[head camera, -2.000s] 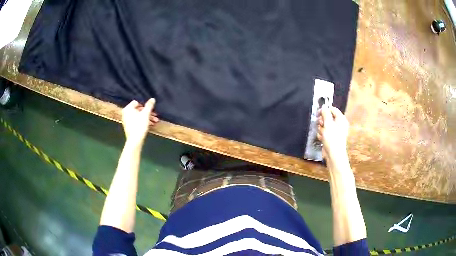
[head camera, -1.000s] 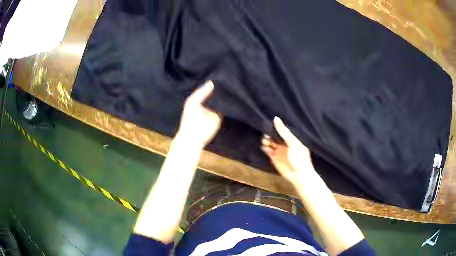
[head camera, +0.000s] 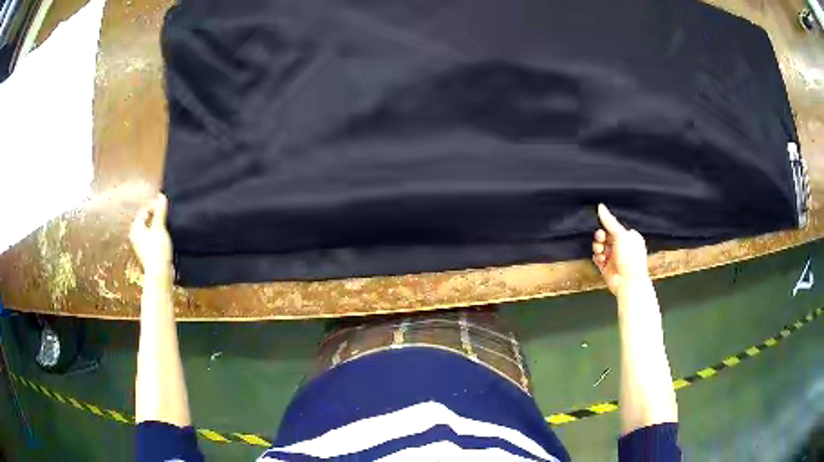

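A large black fabric panel lies on the brown table. Its top ply is raised in a long fold above a flat black strip along the near edge. My left hand grips the panel's left edge near its lower corner. My right hand pinches the top ply's near edge, right of the middle. A silver metal weight lies at the panel's right end, with neither hand on it.
White fabric lies on the table at the left. The table's near edge curves in front of my body. The green floor has yellow-and-black tape. A small round dark object shows at the top right.
My hands have moved apart, the left one to the panel's left edge, the right one rightward. The deep creases are now a long fold. The view has shifted, and more white fabric shows.
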